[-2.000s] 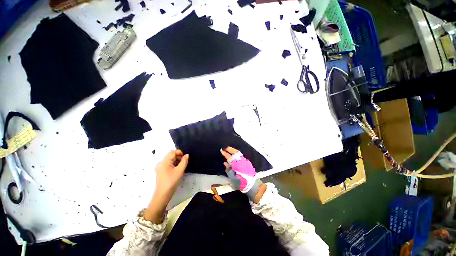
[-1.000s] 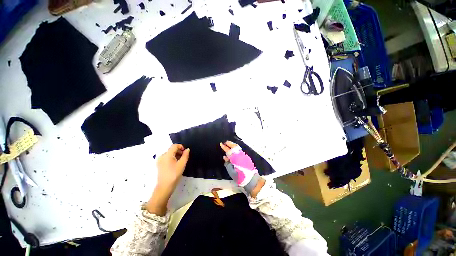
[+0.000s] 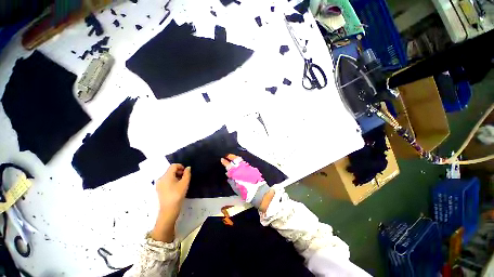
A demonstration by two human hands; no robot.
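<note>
A black garment panel point(image 3: 208, 170) with a notched top edge lies flat on the white table at its front edge. My bare left hand point(image 3: 174, 186) is at the panel's left edge, thumb and fingertips close together; whether cloth is pinched between them cannot be told. My right hand point(image 3: 246, 179), in a pink and grey fingerless glove, rests on the panel's right part, palm down, fingertips on the cloth. The cloth under both hands is hidden.
Other black panels lie at the left point(image 3: 43, 108), centre left point(image 3: 108, 147) and top point(image 3: 187, 59). A grey-beige weight point(image 3: 95, 77), shears point(image 3: 312, 74), second shears point(image 3: 20, 222), thin metal snips point(image 3: 262, 123) and black scraps lie around. A steam iron point(image 3: 355, 84) stands off the right edge.
The view has turned and shifted, so the table's things sit further left in it. Both hands keep about the same places on the panel.
</note>
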